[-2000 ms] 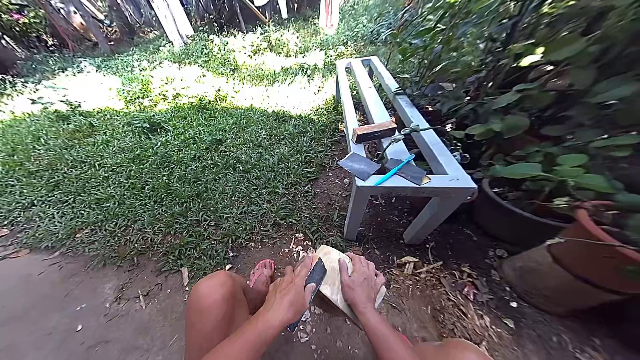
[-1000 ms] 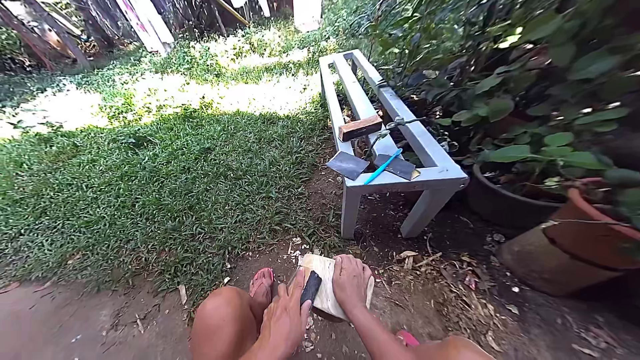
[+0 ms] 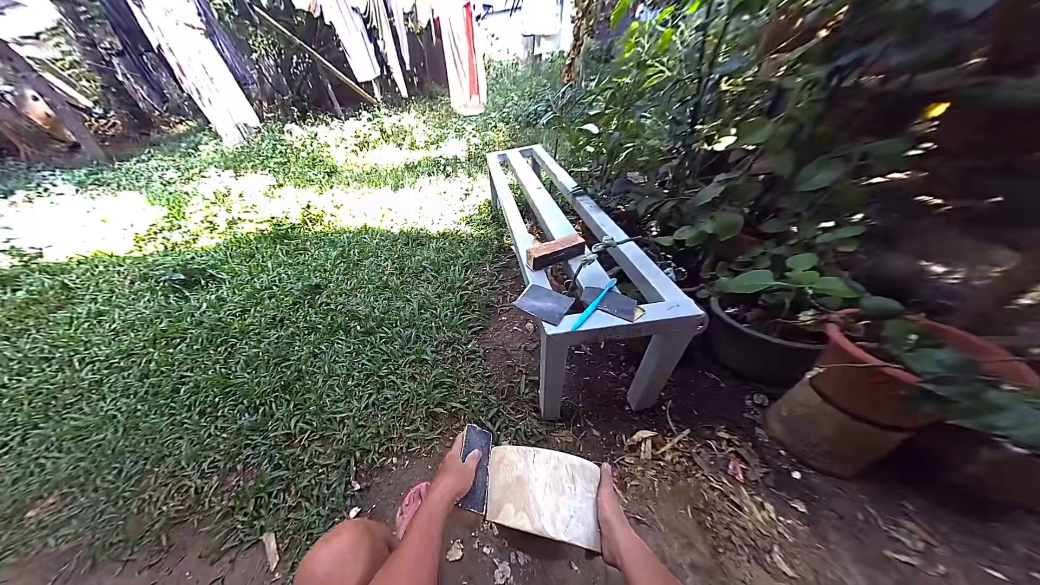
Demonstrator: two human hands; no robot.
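Observation:
My left hand (image 3: pixel 460 471) grips a dark flat-faced block (image 3: pixel 476 469), which looks like a sanding block, against the left edge of a pale wooden piece (image 3: pixel 544 497). This piece is broad, with a curved top edge and brownish streaks on its face. Along its right edge lies my right hand (image 3: pixel 609 516), holding it with the fingers mostly hidden behind. On the grey slatted bench (image 3: pixel 621 327) rest a wooden block (image 3: pixel 555 251), a dark sheet like sandpaper (image 3: pixel 544 303), a second dark sheet (image 3: pixel 611 304) and a turquoise slender-handled tool (image 3: pixel 594 305) lying across it.
Right of the bench stand a dark plant pot (image 3: pixel 764 345) and terracotta pots (image 3: pixel 861 390) with leafy plants. Wood shavings and dry leaves (image 3: pixel 731 487) litter the soil. Grass (image 3: pixel 284 341) spreads to the left; cloths (image 3: pixel 465 61) hang at the back.
The dark block has moved from the pale piece's face to its left edge. My right hand has gone from on top of the piece to its right edge. The view has tilted up.

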